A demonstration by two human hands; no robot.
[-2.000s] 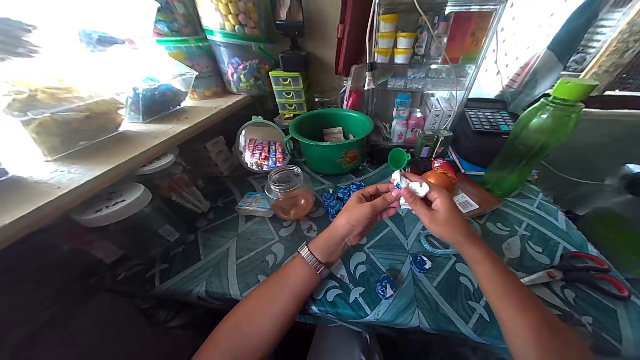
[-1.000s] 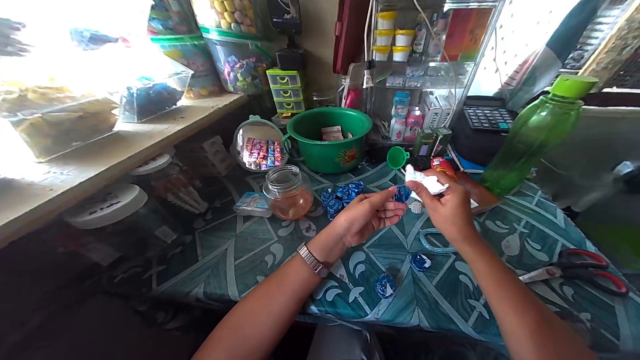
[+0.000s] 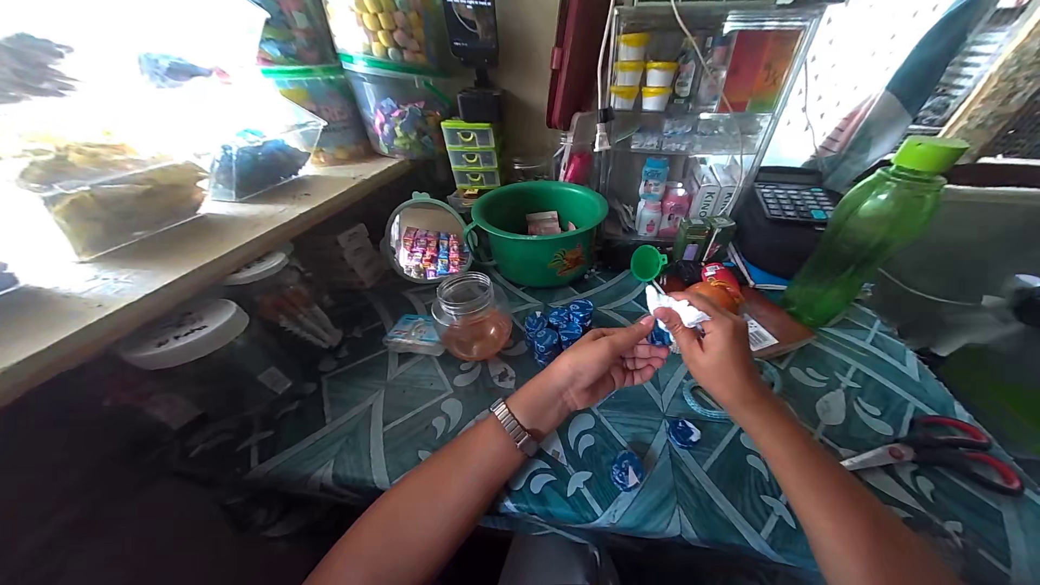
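Note:
My left hand (image 3: 613,366), with a metal watch at its wrist, pinches a small blue round piece (image 3: 660,333) between thumb and fingers. My right hand (image 3: 719,345) holds a crumpled white tissue or cloth (image 3: 678,310) against that piece. Stacks of blue round pieces (image 3: 558,329) stand left of the hands, beside an open clear jar (image 3: 474,321) with orange-brown contents. Two more blue and white discs lie nearer me, one (image 3: 627,471) below my hands and another (image 3: 684,433) to its right. A light-blue ring, perhaps a tape roll (image 3: 700,402), is partly behind my right wrist.
Red-and-black scissors (image 3: 934,455) lie at the right. Behind are a green basin (image 3: 540,244), a round mirror (image 3: 428,241), a small green funnel (image 3: 648,264) and a tall green bottle (image 3: 873,227). A ledge (image 3: 244,236) with tubs runs along the left; lidded jars (image 3: 185,333) stand below it.
The white tissue or cloth was over the piece two seconds ago; one second ago it was lifted right, showing the blue piece in my left hand. Now it is back against the piece.

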